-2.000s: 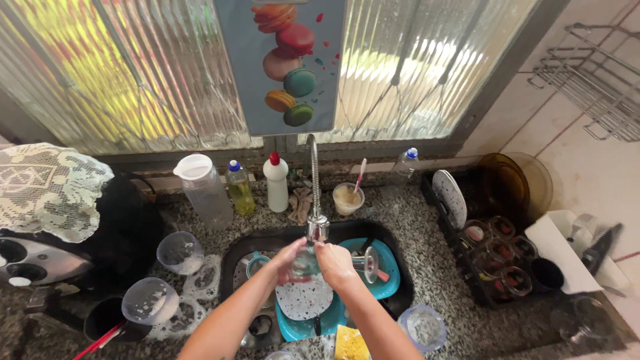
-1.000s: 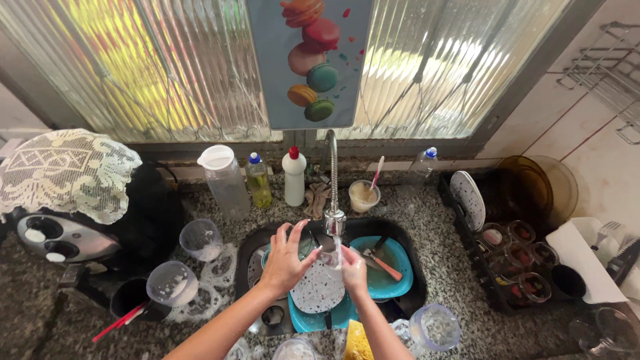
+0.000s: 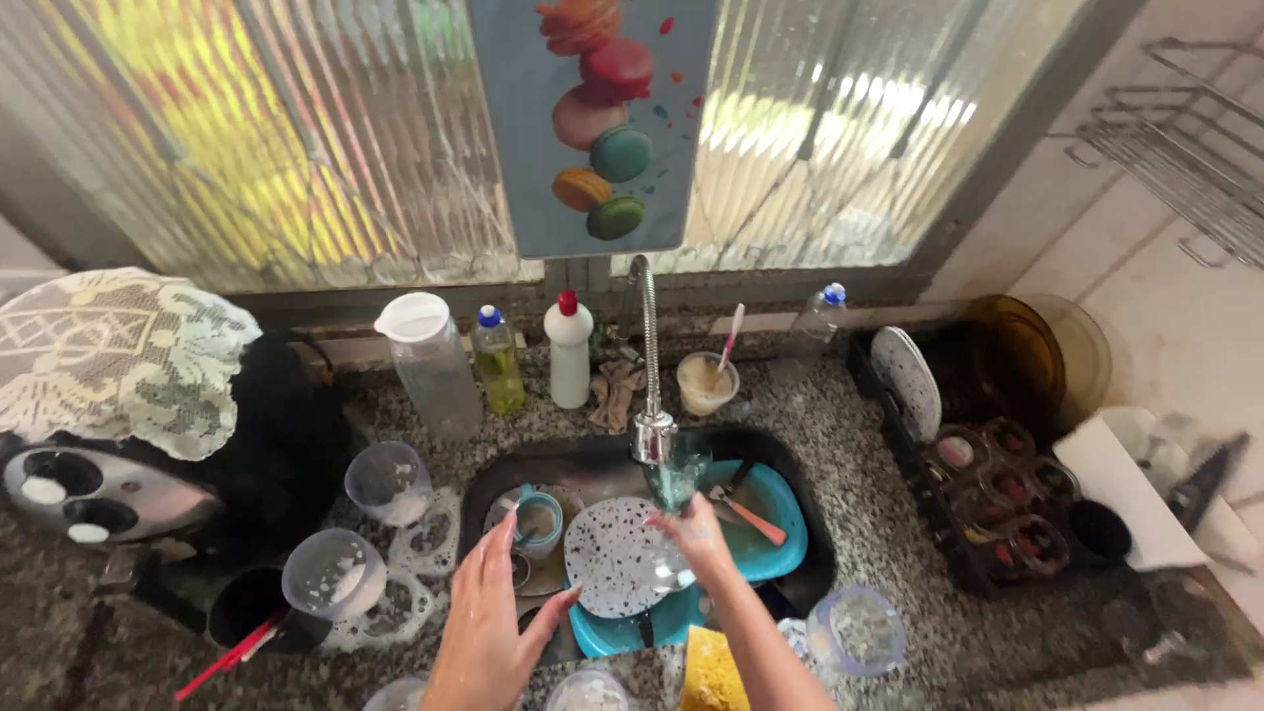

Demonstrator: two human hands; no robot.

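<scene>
My right hand (image 3: 696, 543) holds a clear stemmed glass (image 3: 675, 481), its bowl just under the spout of the metal faucet (image 3: 653, 425). My left hand (image 3: 499, 612) is raised over the left front edge of the black sink (image 3: 494, 464), fingers spread and holding nothing. Between the hands, a speckled plate (image 3: 614, 558) lies over a blue basin (image 3: 602, 632) in the sink. A blue mug (image 3: 538, 520) sits at the sink's left. Farther right, an orange-handled utensil (image 3: 755, 521) rests in another blue container (image 3: 790, 553). A yellow sponge (image 3: 715, 671) lies at the front edge.
Soapy clear cups (image 3: 336, 575) stand left of the sink, and another soapy container (image 3: 857, 630) is at the right. Behind are a lidded pitcher (image 3: 431, 370), a yellow-green soap bottle (image 3: 499, 365) and a white bottle (image 3: 569, 355). A black dish rack (image 3: 918, 494) holds plates and glasses at the right.
My left hand has come away from the glass and moved left and toward the front edge. My right hand still holds the glass, now with its bowl upward beneath the faucet.
</scene>
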